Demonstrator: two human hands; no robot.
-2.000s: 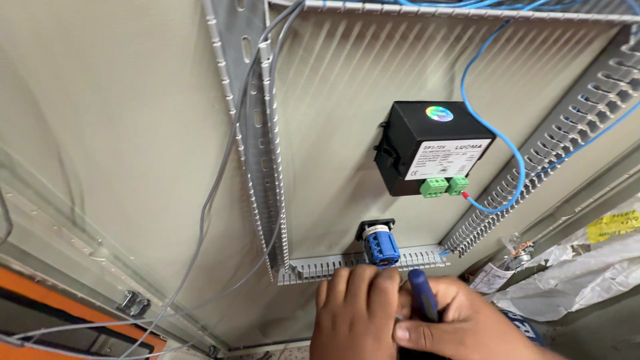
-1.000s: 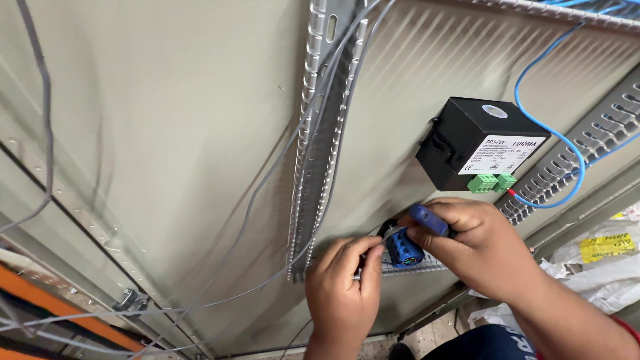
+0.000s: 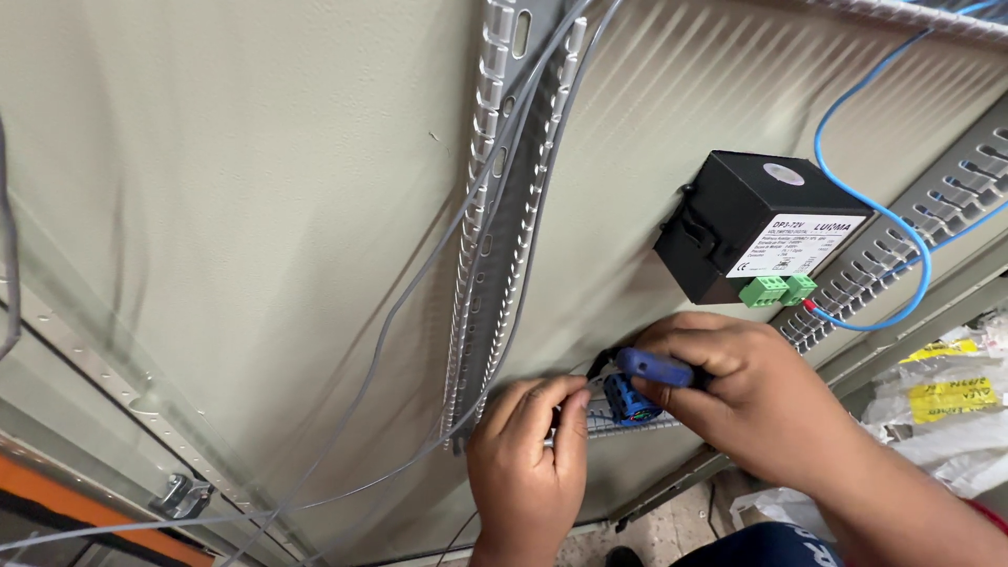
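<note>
My right hand (image 3: pixel 724 386) grips the blue handle of a screwdriver (image 3: pixel 655 368), held at the back of a blue rotary selector switch (image 3: pixel 628 400) low on the cabinet panel. Just left of the switch, my left hand (image 3: pixel 535 441) pinches something thin between thumb and fingers, seemingly a grey wire; its end is hidden. The screwdriver's tip cannot be made out. Above my right hand, a black panel meter (image 3: pixel 756 228) with green terminal blocks (image 3: pixel 776 290) is mounted on the panel. A blue wire (image 3: pixel 923 260) with a red ferrule enters one of the blocks.
Grey slotted wiring duct (image 3: pixel 504 228) runs down left of the hands, with loose grey wires (image 3: pixel 386 331) hanging across it. Another slotted duct (image 3: pixel 937 213) slants along the right. Plastic wrapping with yellow labels (image 3: pixel 953 394) lies at the right. A metal latch (image 3: pixel 183 496) sits lower left.
Two seconds ago my hands were together below the blue switch; now they are apart, on either side of it, with the screwdriver handle over it. The view has shifted left.
</note>
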